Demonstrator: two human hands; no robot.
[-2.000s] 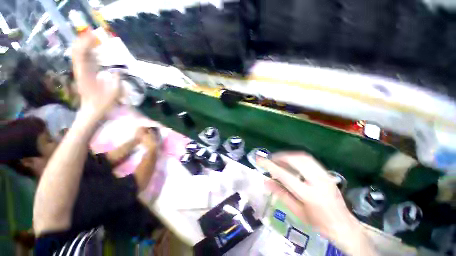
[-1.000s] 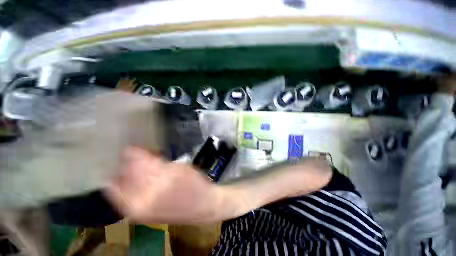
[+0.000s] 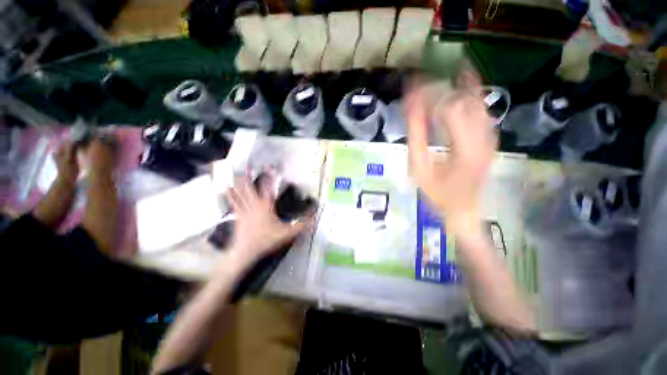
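My left hand [image 3: 256, 223] is over the bench left of the printed sheet, fingers spread beside a dark object [image 3: 295, 201]; blur hides whether it grips it. My right hand [image 3: 457, 146] is raised at the belt's near edge, fingers up and blurred; whether it holds anything is unclear. Bagged products [image 3: 360, 110] with dark ends and white labels stand in a row on the belt, on both sides of my right hand. Black unbagged products [image 3: 174, 139] are grouped at the left. A flat white pad [image 3: 179, 212] lies left of my left hand.
White papers [image 3: 303, 44] stand in a row along the green belt [image 3: 150, 55]. The printed sheet [image 3: 373, 242] covers the bench. Several bagged products [image 3: 587, 205] stand at the right of the bench. A neighbour's hands [image 3: 88, 157] work over pink film at the left; a grey sleeve shows at the right edge.
The view has swung and now faces the bench and belt. The large blurred pale object at the left is gone from view. My right hand is now raised by the belt.
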